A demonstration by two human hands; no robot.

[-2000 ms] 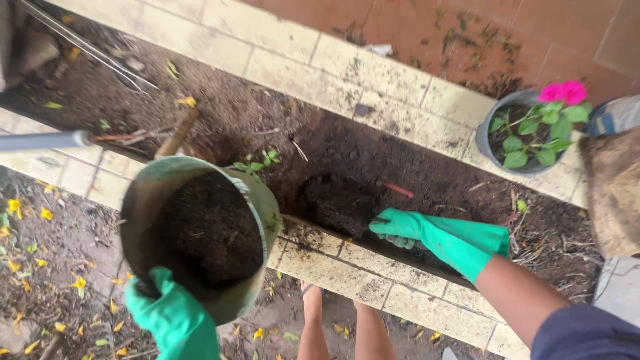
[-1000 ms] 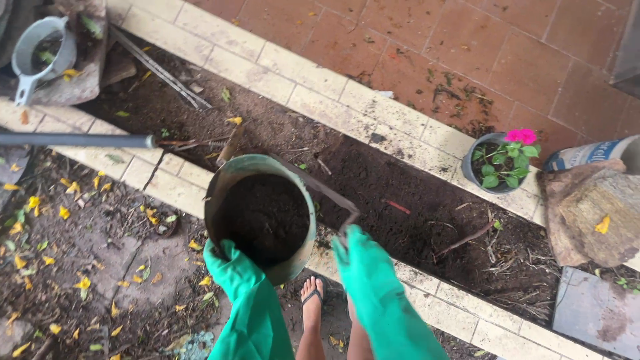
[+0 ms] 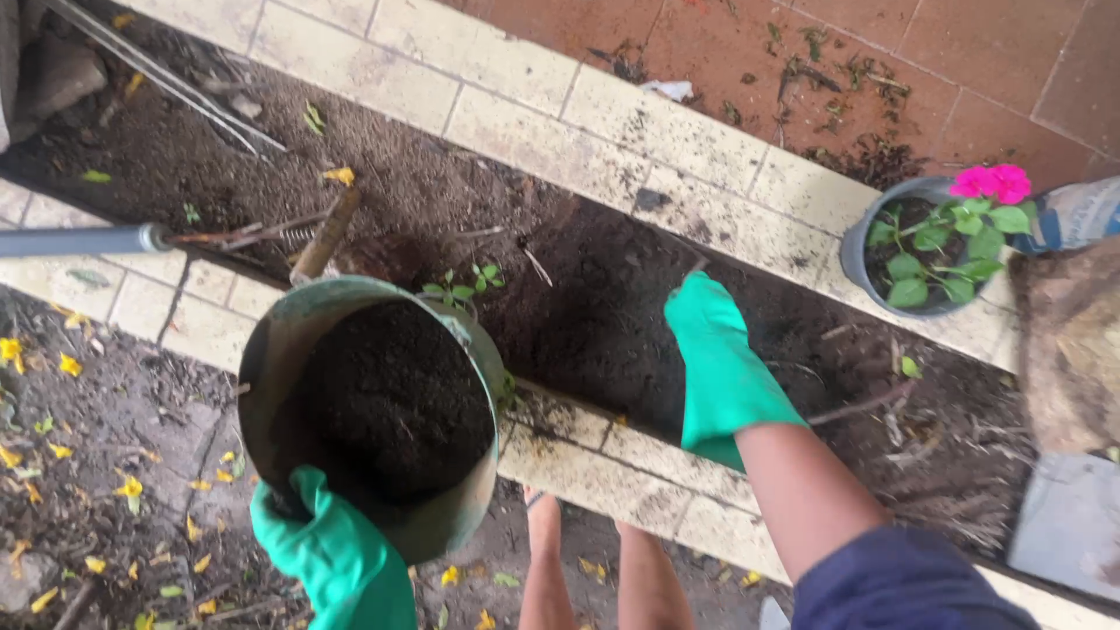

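Observation:
My left hand [image 3: 332, 551], in a green rubber glove, grips the near rim of a round bucket [image 3: 468, 516] that holds dark soil [image 3: 394, 398]. The bucket is tilted and overlaps the near tiled border of the planting bed. My right hand [image 3: 713, 350], gloved in the same green, is over the dark soil of the bed [image 3: 595, 289]; its fingers point toward the far border. A thin brownish tip shows at those fingers, too small to name. Small green seedlings [image 3: 464, 287] stand just beyond the bucket. A potted plant with pink flowers [image 3: 914, 249] is on the far border, right of my right hand.
Cream tiled borders [image 3: 525, 70] edge the bed. A grey pipe or handle [image 3: 79, 241] and a wooden handle [image 3: 328, 234] lie at left. Metal rods [image 3: 166, 74] are at upper left. A stone [image 3: 1072, 350] and grey slab [image 3: 1067, 525] sit at right. Feet stand below the near border.
My right hand has moved away from the bucket, out over the bed's soil. The metal tool seen between the bucket and that hand one second ago no longer shows there. My left hand stays on the bucket.

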